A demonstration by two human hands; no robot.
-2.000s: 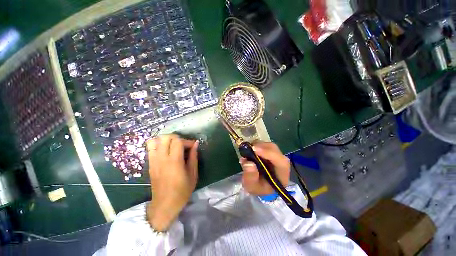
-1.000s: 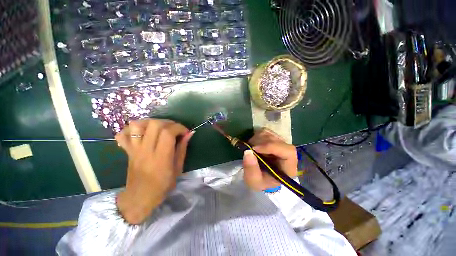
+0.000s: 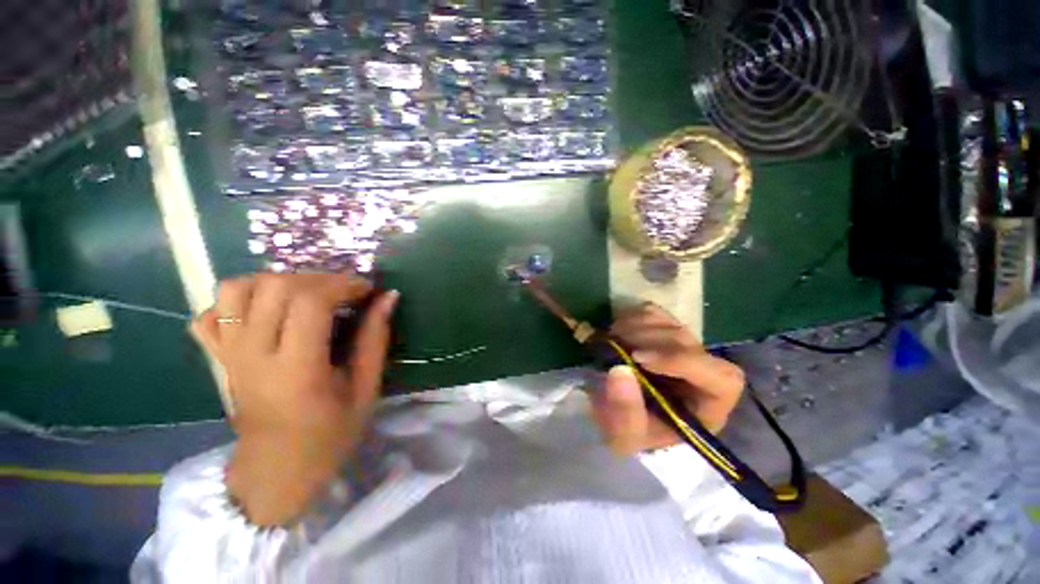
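My right hand (image 3: 665, 382) holds the soldering iron (image 3: 709, 443) like a pen. Its thin tip points up-left and reaches a small bluish module (image 3: 537, 264) on the mat. My left hand (image 3: 279, 376) is at the lower edge of a heap of small pink and white discs (image 3: 325, 228), thumb and forefinger close together at the heap. A thin solder wire (image 3: 439, 358) enters the left hand from the left and shows again at its right, curving over the mat. Whether the fingertips also pinch a disc cannot be told.
A clear blister tray of modules (image 3: 411, 91) lies beyond the heap. A round tip cleaner tub (image 3: 681, 194) stands on pale tape right of the module. A black fan (image 3: 776, 57) and black unit (image 3: 907, 194) are at right. Pale tape (image 3: 183, 217) and a reddish-brown tray (image 3: 57, 69) are at left.
The iron has left the tub for the module. My left hand has moved left from the module back to the heap, drawing the wire end away from the tip.
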